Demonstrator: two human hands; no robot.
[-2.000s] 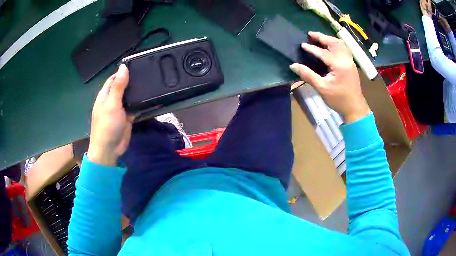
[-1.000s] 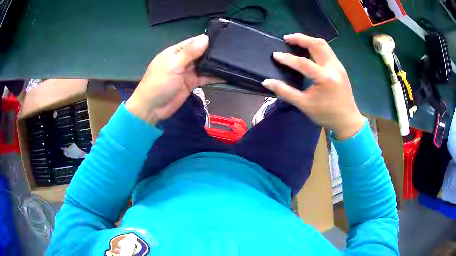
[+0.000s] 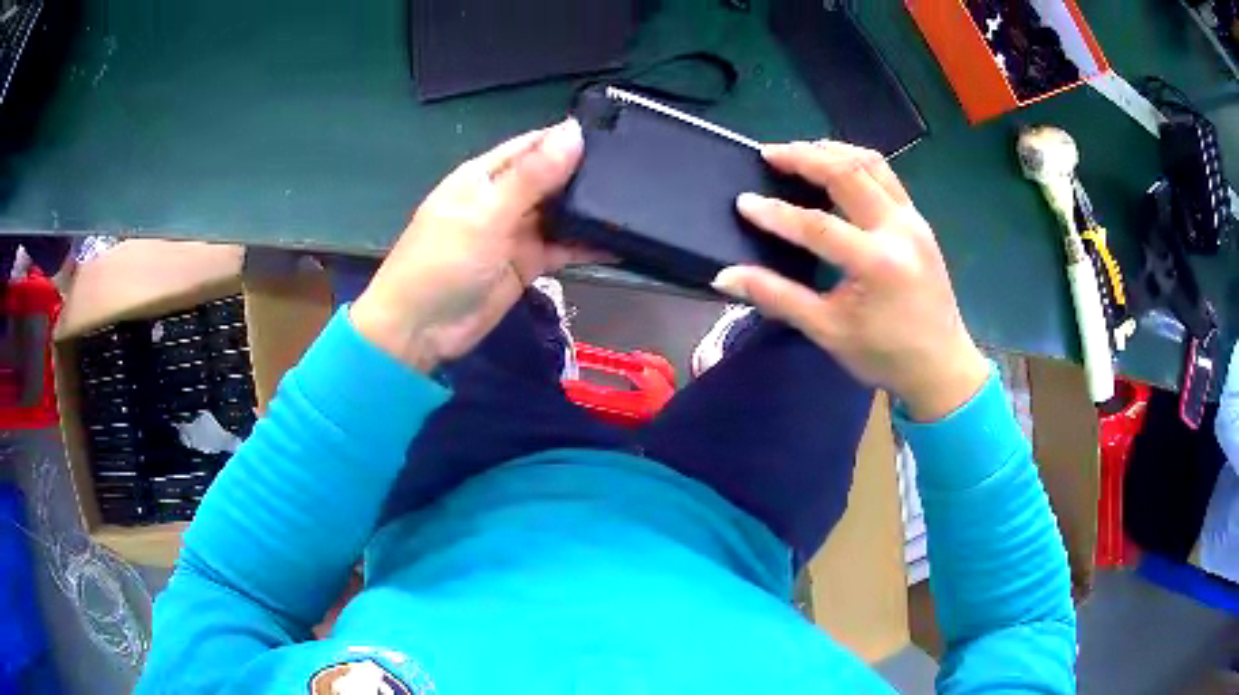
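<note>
A black device unit [image 3: 686, 190] is held in front of me at the bench's front edge, its plain face up and a silver-white strip along its far long edge. My left hand [image 3: 476, 245] grips its left end with the thumb on the corner. My right hand [image 3: 876, 265] holds its right end, fingertips spread on the face. The dial side is hidden. A thin black strap loop [image 3: 693, 68] shows just behind the unit. Flat black panels lie farther back, one at the centre [image 3: 516, 44] and one to the right [image 3: 842, 75].
An orange-red parts box [image 3: 999, 95] stands at the upper right. A white-handled mallet [image 3: 1087, 292] and yellow-handled pliers [image 3: 1103, 258] lie right. A carton of black units [image 3: 170, 407] is below left; another carton [image 3: 863, 543] is below right. Part of another person shows at the right edge.
Earlier, my left hand alone held the unit dial-side up, and my right hand was at a flat dark panel. Now both hands hold the unit plain-face up. In the last second it shifted slightly down.
</note>
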